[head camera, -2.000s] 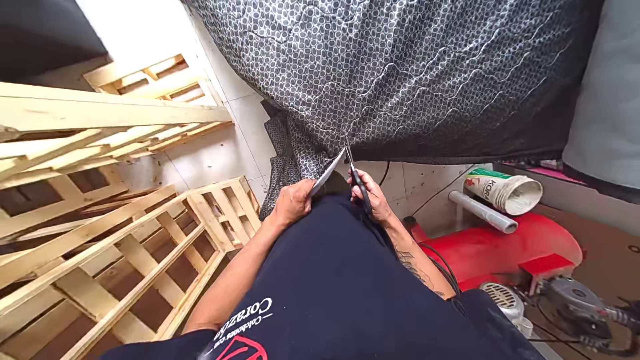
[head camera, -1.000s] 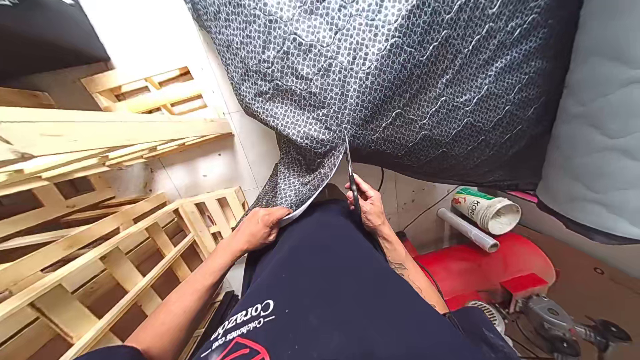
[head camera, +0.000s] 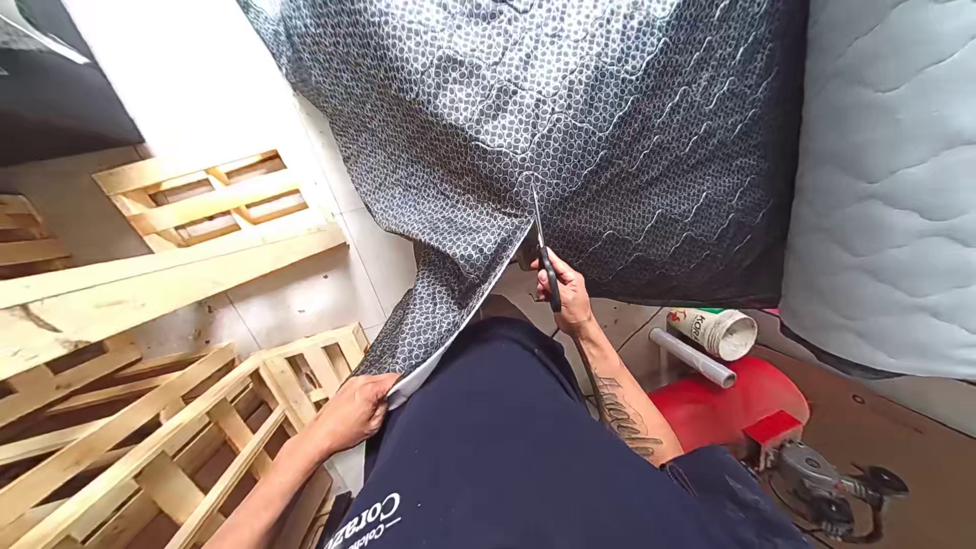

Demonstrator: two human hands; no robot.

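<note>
A large quilted fabric sheet (head camera: pixel 473 114), dark grey with a pale ring pattern, spreads across the top middle. Its near part is split by a cut, and the left flap hangs down with a white underside along the edge. My left hand (head camera: pixel 357 408) grips the end of that flap at the lower left. In my right hand (head camera: pixel 566 293) are black-handled scissors (head camera: pixel 549 271), their blades pointing away from me at the top end of the cut, against the fabric. The lower blade is partly hidden by the cloth.
Wooden frames (head camera: pixel 213 435) fill the left side, with a long beam (head camera: pixel 175 282) above them. On the right stand a light quilted mattress (head camera: pixel 884 175), a white bucket (head camera: pixel 724 333), a clear plastic-looking roll (head camera: pixel 690 357) and a red tank (head camera: pixel 732 404) with a grey motor part (head camera: pixel 808 465).
My left hand has moved down and left, drawing the flap out. The cut opening is wider and longer than before. The scissors have stayed at its top end.
</note>
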